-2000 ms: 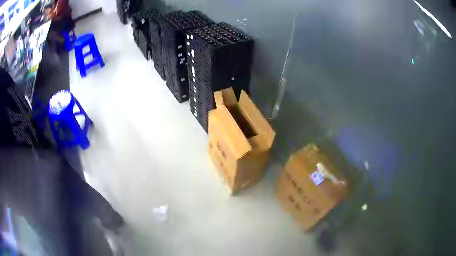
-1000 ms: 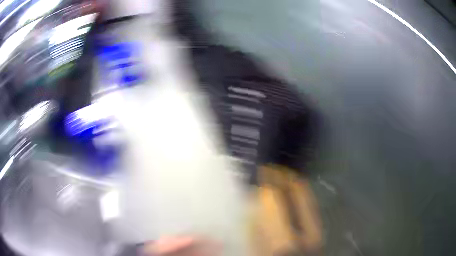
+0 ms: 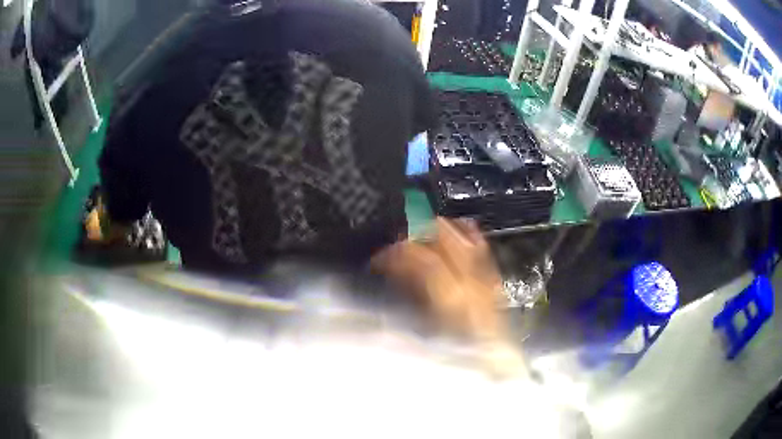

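Note:
A large rounded black fabric thing [image 3: 283, 146] with a patterned grey letter emblem fills the left and centre at close range; I cannot tell whether it is a cap or a garment. Blurred white cloth [image 3: 300, 369] spans the bottom. A blurred bare hand [image 3: 450, 274] shows at the lower right edge of the black fabric, its wrist towards the lower right. It may be my right hand, but its owner is unclear. Whether it touches or holds the fabric is hidden by blur. My left hand cannot be made out.
Stacked black pocket trays [image 3: 493, 189] lie on the green-matted bench, with a grey-white box [image 3: 609, 184] to their right. More trays and white shelf posts stand beyond. Blue stools [image 3: 652, 296] are on the floor at right. A white metal frame [image 3: 51, 111] stands at far left.
The view has swung from the floor, cartons and tray columns to the bench. Black fabric, white cloth and a clearer hand now fill the near view.

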